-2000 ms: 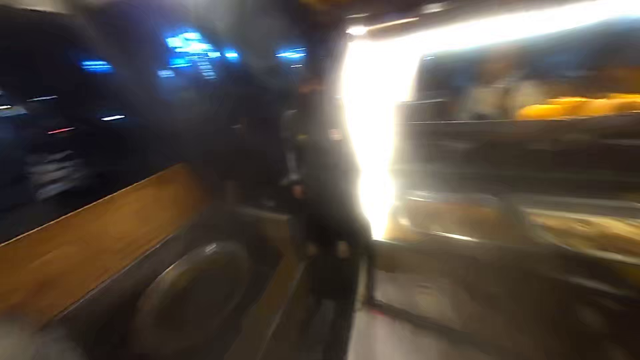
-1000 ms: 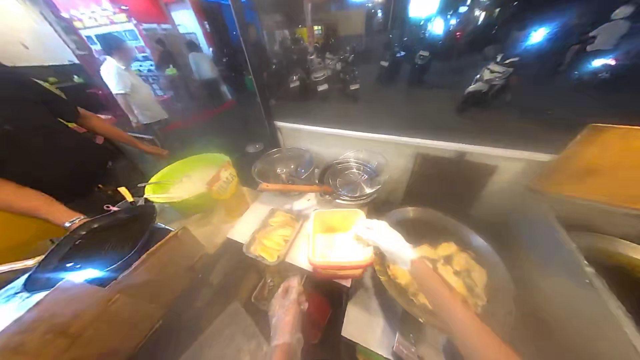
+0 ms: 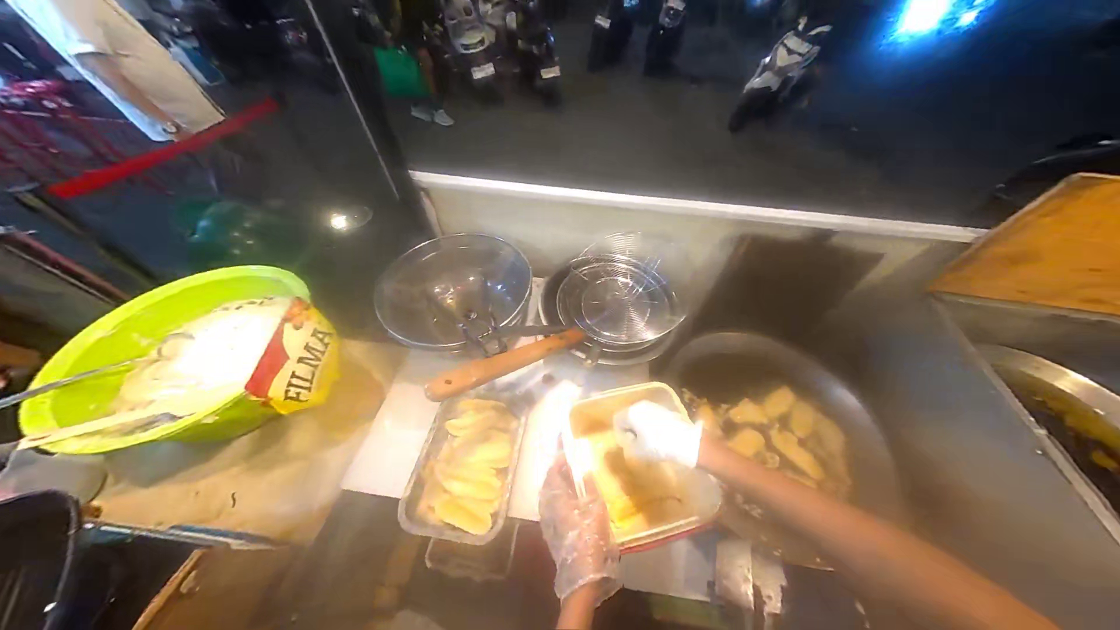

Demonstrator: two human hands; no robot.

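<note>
My left hand (image 3: 577, 529), in a clear plastic glove, is at the left side of a yellow rectangular tub (image 3: 626, 534); whether it grips the rim is unclear. My right hand (image 3: 658, 433), in a brightly lit white glove or covering, reaches over the tub's inside; glare hides its fingers. Left of the tub stands a clear plastic tray (image 3: 408, 516) holding pale yellow pieces (image 3: 472, 468). To the right, a wide frying pan (image 3: 875, 455) holds oil and several battered pieces (image 3: 796, 446).
A lime-green basin (image 3: 79, 350) of batter stands at the left with utensils and a printed packet (image 3: 302, 359). Behind the tub are a metal bowl (image 3: 453, 289), wire strainers (image 3: 619, 302) and a wooden handle (image 3: 503, 363). A low ledge (image 3: 700, 210) runs behind; another pan (image 3: 1041, 372) is right.
My left hand has moved from in front of the tub to its left side. My right hand now reaches farther over the tub's inside. The view has tilted down.
</note>
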